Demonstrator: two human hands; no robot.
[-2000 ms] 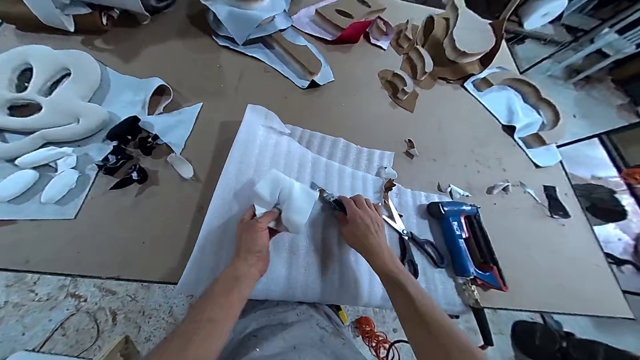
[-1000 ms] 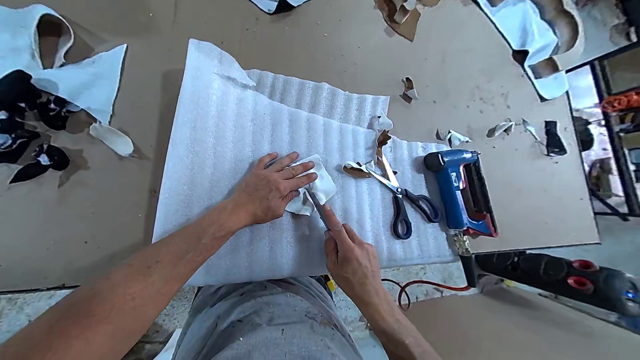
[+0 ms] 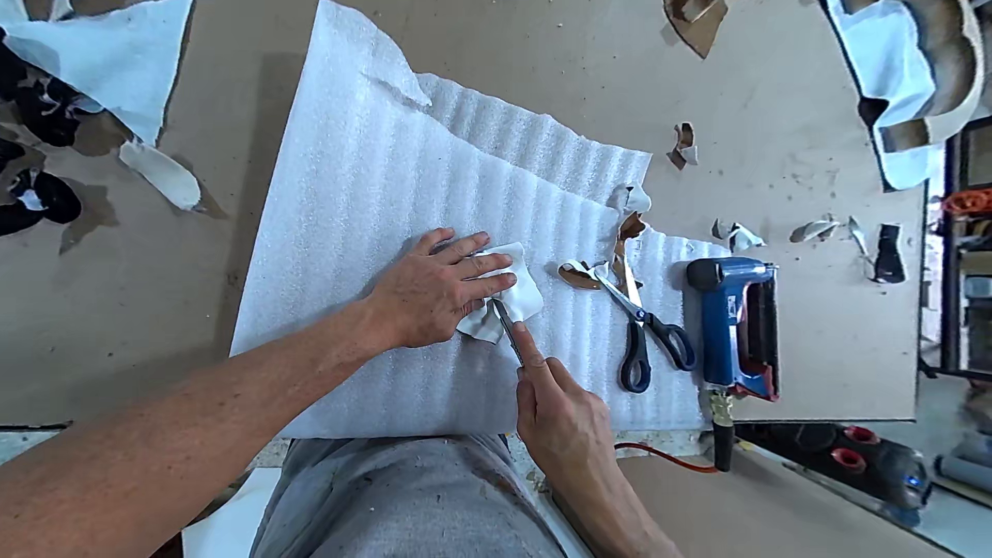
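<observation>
On a wrinkled sheet of white foam (image 3: 372,194) lies a small piece of white material (image 3: 521,288), perhaps leather or vinyl. My left hand (image 3: 442,291) rests flat over its left part, fingers spread, pressing it down. My right hand (image 3: 562,411) grips a slim knife (image 3: 508,329) with the index finger along its top; the tip touches the white piece near my left fingers. The knife's handle is mostly hidden in my palm. Right of the hands lie scissors (image 3: 637,314) with dark handles, blades apart, touching brown-and-white scraps (image 3: 580,277).
A blue pneumatic stapler (image 3: 721,325) with a hose stands at the foam's right edge. Small scraps (image 3: 740,235) are scattered beyond it. Black scraps (image 3: 46,116) and white cut material (image 3: 116,66) lie at left. A padded shape (image 3: 899,70) sits at upper right.
The white piece, earlier held up in my left hand, now lies on the foam under that hand. The knife, first held beside it, now touches it. The view has shifted downward.
</observation>
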